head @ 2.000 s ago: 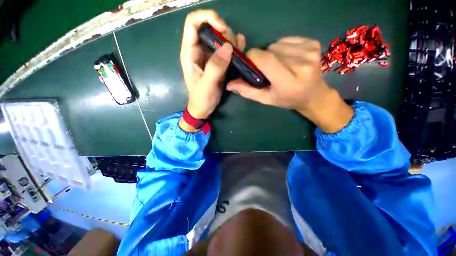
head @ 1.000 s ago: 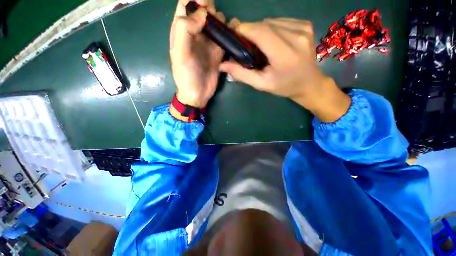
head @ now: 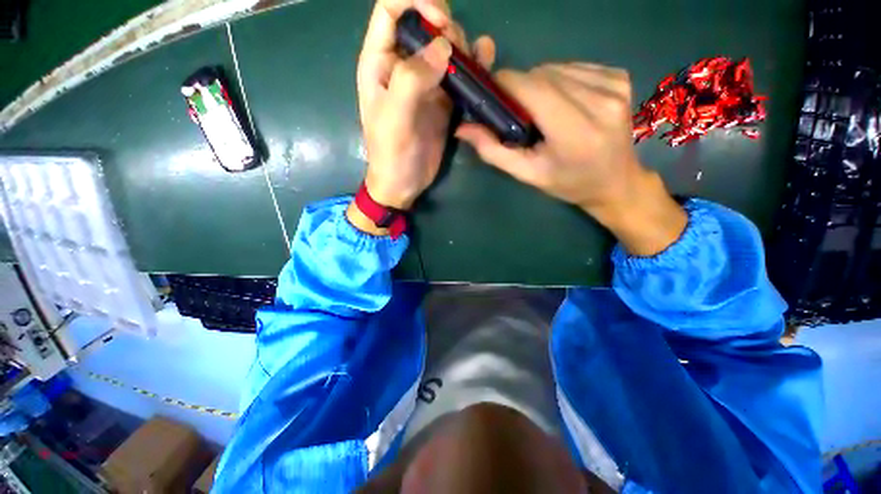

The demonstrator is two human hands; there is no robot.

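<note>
A black phone unit point(head: 475, 89) with a red line along its edge is held on its side above the mat, slanting from upper left to lower right. My left hand point(head: 406, 106) grips its upper left end, with the thumb on its near side. My right hand point(head: 570, 130) grips its lower right end. The face turned away from me is hidden. A second, open phone unit point(head: 228, 140) lies on the mat at left, with green board and a white face. Small glossy red parts point(head: 703, 99) lie in a heap right of my right hand.
A large black blister tray point(head: 838, 164) stands at the right edge. A white blister tray point(head: 72, 232) is at far left. Another black tray point(head: 217, 301) shows below the bench edge at left. A worn whitish rail point(head: 126, 48) runs along the far left edge. A cardboard box point(head: 155, 458) is at lower left.
The phone unit stays in both hands throughout. My left thumb and fingers have shifted slightly at its upper end. The whole view moves a little between frames.
</note>
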